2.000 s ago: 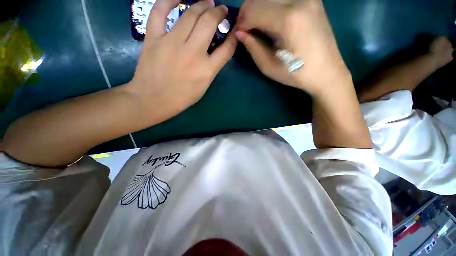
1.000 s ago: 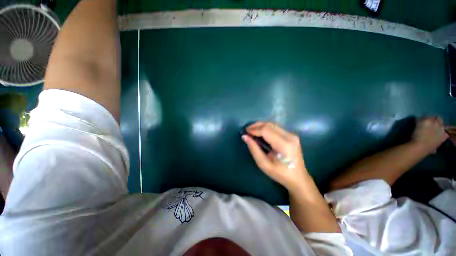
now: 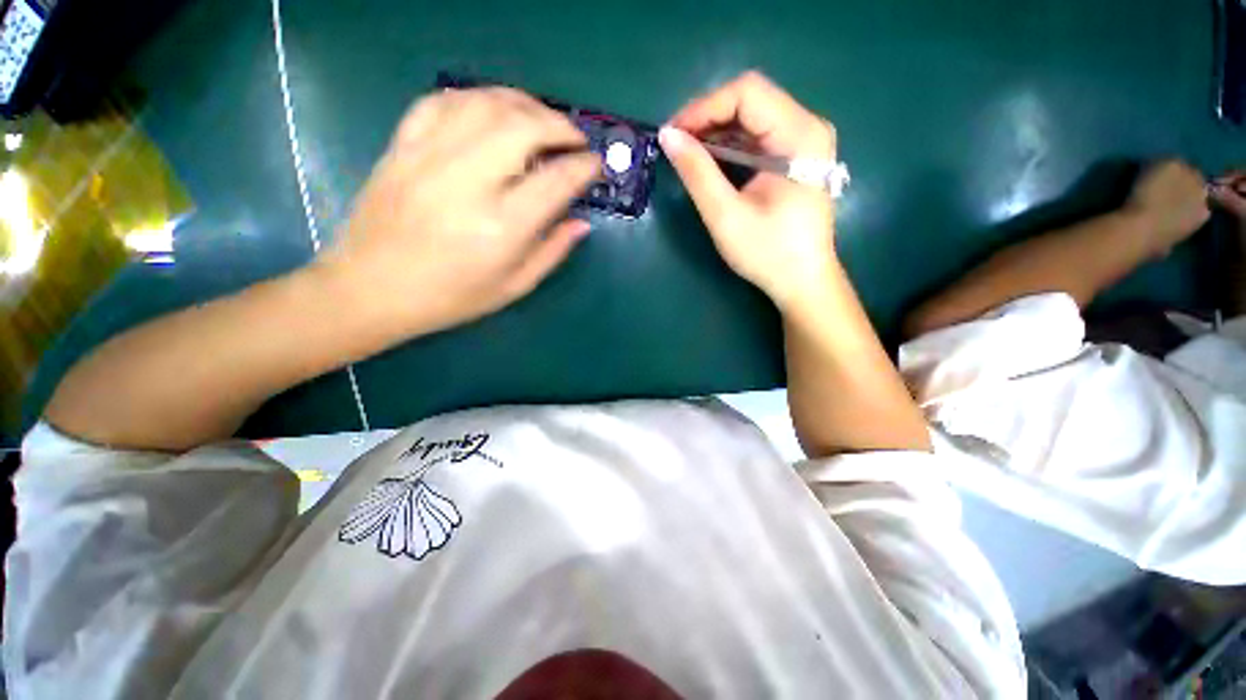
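A slim black handset unit (image 3: 633,193) with a bright white round spot near its right end lies on the dark green mat (image 3: 574,321). My left hand (image 3: 458,205) lies over its left part and holds it down, hiding most of it. My right hand (image 3: 765,192) holds a slim grey tool (image 3: 749,157) like a pen, its rear end wrapped in something whitish. The fingertips of my right hand are at the unit's right end. The tool's tip is too small to make out.
Shiny yellow film (image 3: 82,226) lies at the left. A black unit with a white patch (image 3: 21,48) is at the top left corner. Another person's forearm (image 3: 1052,253) rests on the mat at the right. A dark object (image 3: 1231,62) is at the top right edge.
One second ago my left arm reached far forward at the left and no unit lay before me. Now my left hand is back on a unit, and my right hand has moved up to its end.
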